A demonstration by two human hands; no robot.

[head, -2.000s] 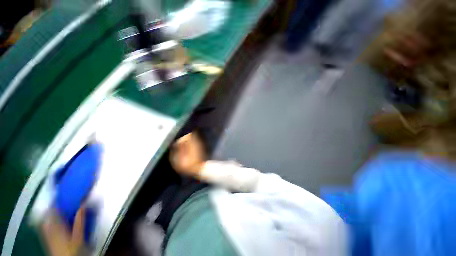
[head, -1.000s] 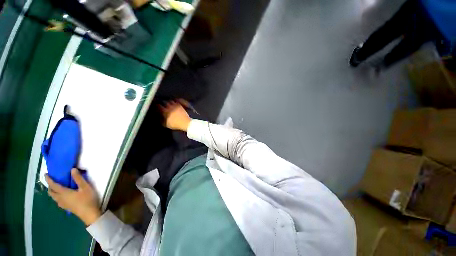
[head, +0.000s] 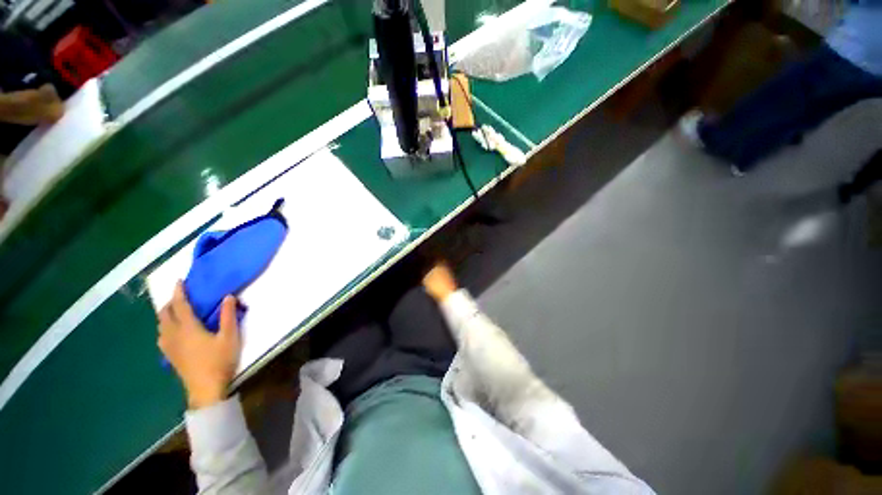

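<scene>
A bright blue cloth bundle [head: 237,259] with a dark tip lies on the white work board [head: 314,242]. My left hand [head: 200,343] is on the bundle's near end, with fingers and thumb around it. My right hand [head: 440,281] is low beside the bench edge, over my lap. It is small and blurred, and its fingers are partly hidden, so I cannot tell if it holds anything. The black electric screwdriver [head: 395,77] hangs upright over the white screw feeder [head: 419,150] beyond the board.
A clear plastic bag [head: 527,48], a tan piece [head: 461,101] and a white-yellow item [head: 498,143] lie near the feeder. A thin black cord crosses the bench edge. Another person's dark-clothed legs [head: 774,111] are at the upper right. Another person's hand [head: 31,104] shows at far left.
The view has turned, so the whole feeder and hanging screwdriver show again. My left hand stays on the blue bundle. My right hand remains below the bench edge.
</scene>
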